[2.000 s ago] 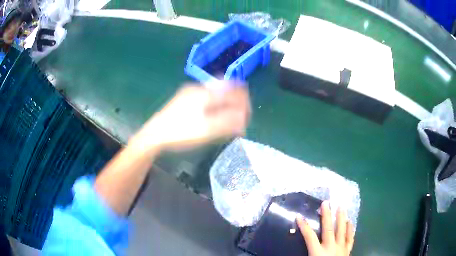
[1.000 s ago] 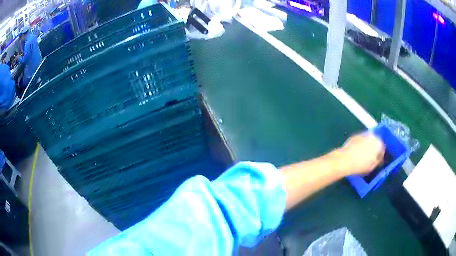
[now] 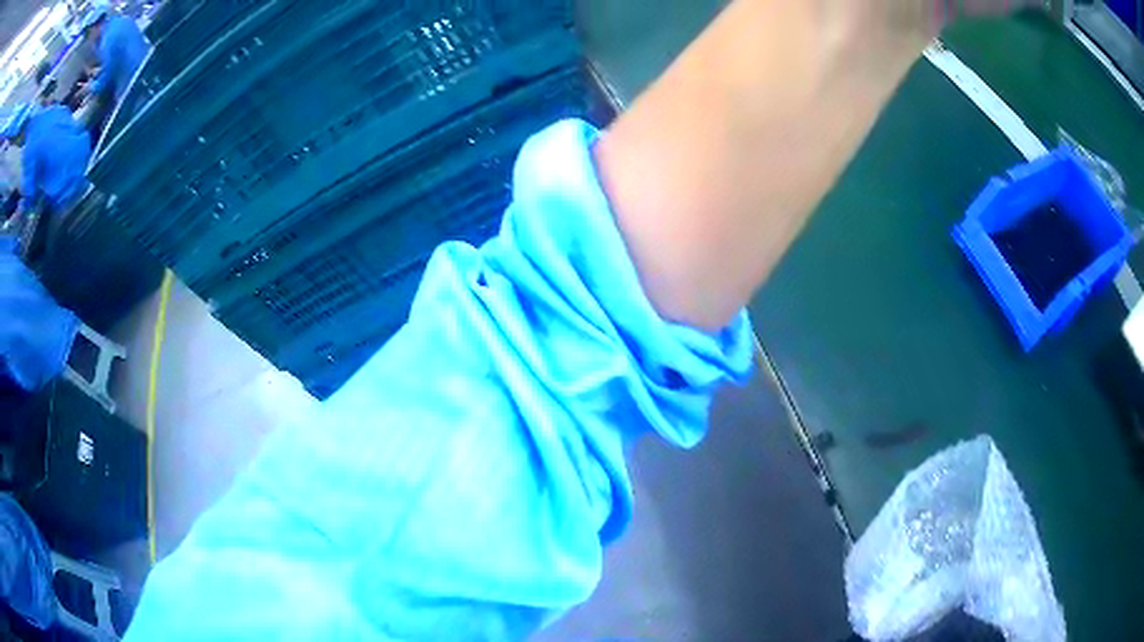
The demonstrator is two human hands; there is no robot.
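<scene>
My left arm, in a rolled blue sleeve, reaches from the lower left to the top edge. My left hand (image 3: pixel 935 13) is blurred and mostly cut off there, so its grip cannot be seen. The blue screw bin (image 3: pixel 1073 305), with dark contents, sits at the right, below and right of the hand. Crumpled bubble wrap (image 3: pixel 941 520) lies at the bottom right, with a dark edge of something at its foot. My right hand is out of the picture.
Stacked dark-green crates (image 3: pixel 376 163) fill the upper left beside the green bench (image 3: pixel 866 326). People in blue smocks (image 3: pixel 57 153), a pale stool (image 3: pixel 97 366) and a dark box (image 3: pixel 88 458) are at the far left. A white corner (image 3: pixel 1134 320) shows at the right edge.
My left hand has left the blue bin and moved up to the top edge. The view has shifted, so the right hand and black unit seen two seconds ago are gone.
</scene>
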